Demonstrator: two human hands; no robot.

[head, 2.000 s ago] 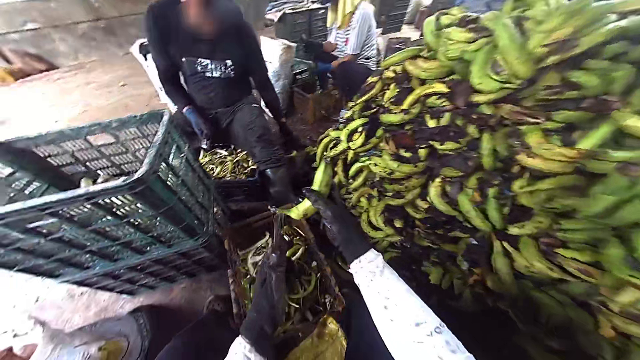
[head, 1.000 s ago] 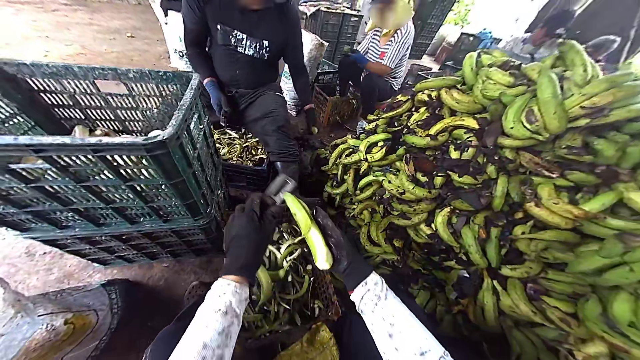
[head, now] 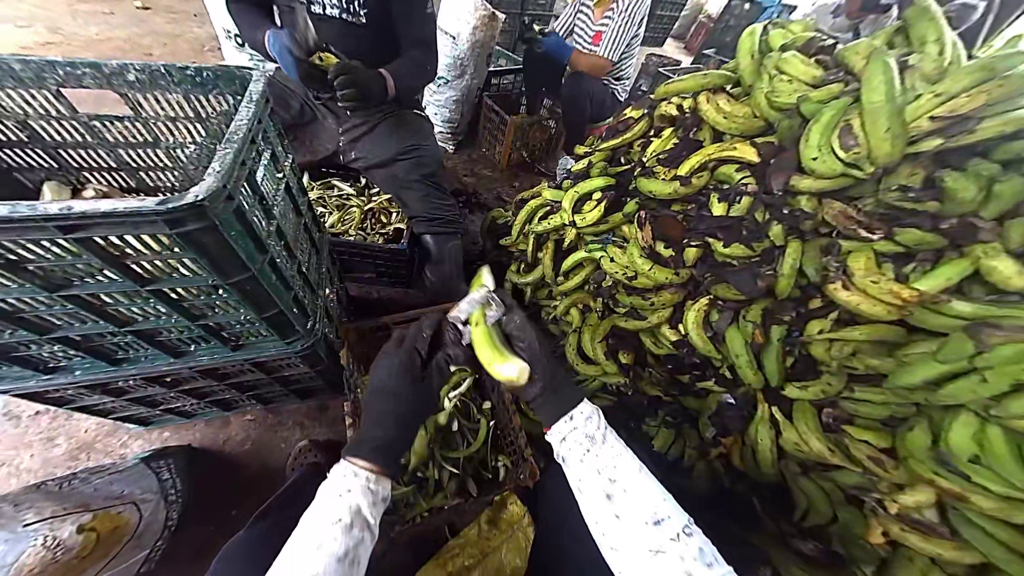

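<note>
Both my hands wear black gloves and meet over a crate of peels. My right hand [head: 538,356] grips a green plantain [head: 494,348], its cut pale end pointing down toward me. My left hand [head: 404,384] is closed on a small tool [head: 472,308], metallic or wrapped in something shiny, lying against the plantain's upper part; its exact kind cannot be told. Under my hands, long green peel strips [head: 456,448] fill the crate [head: 512,436]. To the right rises a large heap of green and yellowish plantains [head: 632,264].
Stacked dark green plastic crates [head: 160,208] stand at the left. A person [head: 376,136] with gloved hands sits opposite, behind another crate of peels [head: 360,212]. Farther back are a white sack [head: 460,68] and a person in a striped shirt [head: 616,48]. A printed sack [head: 96,512] lies lower left.
My left hand has come up beside the plantain with the tool, from lower down in the oldest frame. The opposite person's hands have come together in front of the body.
</note>
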